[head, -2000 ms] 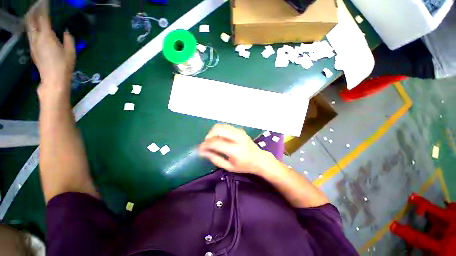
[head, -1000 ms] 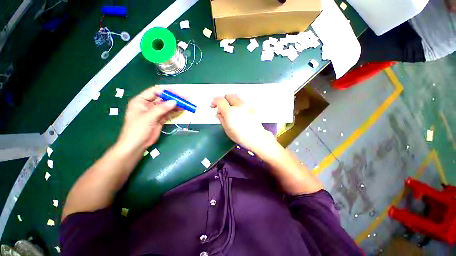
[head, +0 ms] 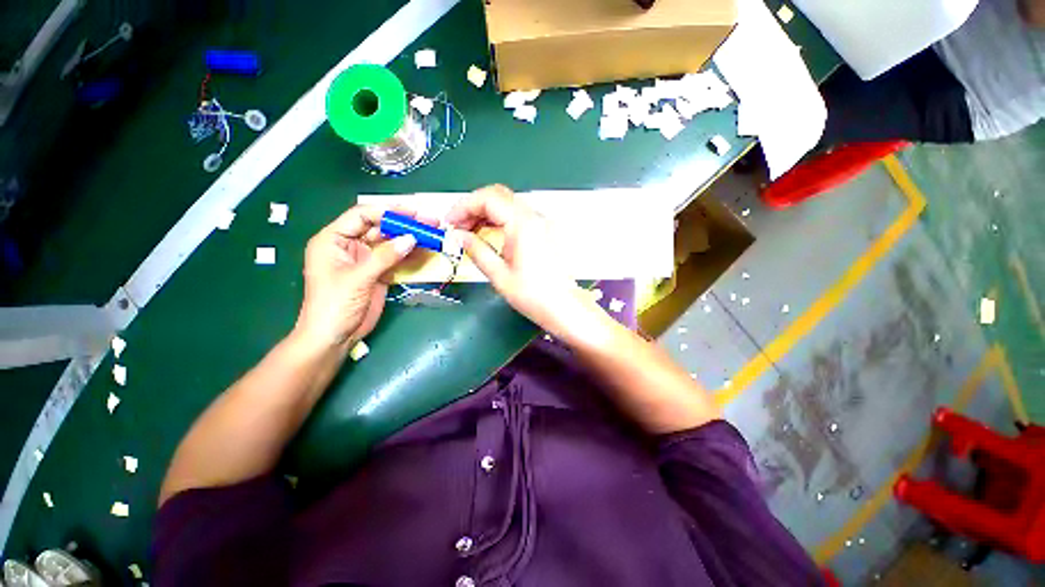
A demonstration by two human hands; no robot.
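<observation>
My left hand holds a blue battery cell between thumb and fingers above the left end of the white pad sheet. My right hand is at the cell's right end, its thumb and fingertips pinching a small white adhesive pad against that end. Thin lead wires and a small pale part hang below the cell. The sheet lies flat on the green surface and looks yellowish beneath the hands.
A solder spool with green flange stands beyond my left hand. A brown cardboard box, scattered paper squares and a curled paper sheet lie beyond the sheet. Another wired cell lies past the metal rail. A coworker sits upper right.
My left hand reached across the rail two seconds ago and now holds a cell over the sheet. My right hand has moved left to the cell's end, with a white pad now visible there.
</observation>
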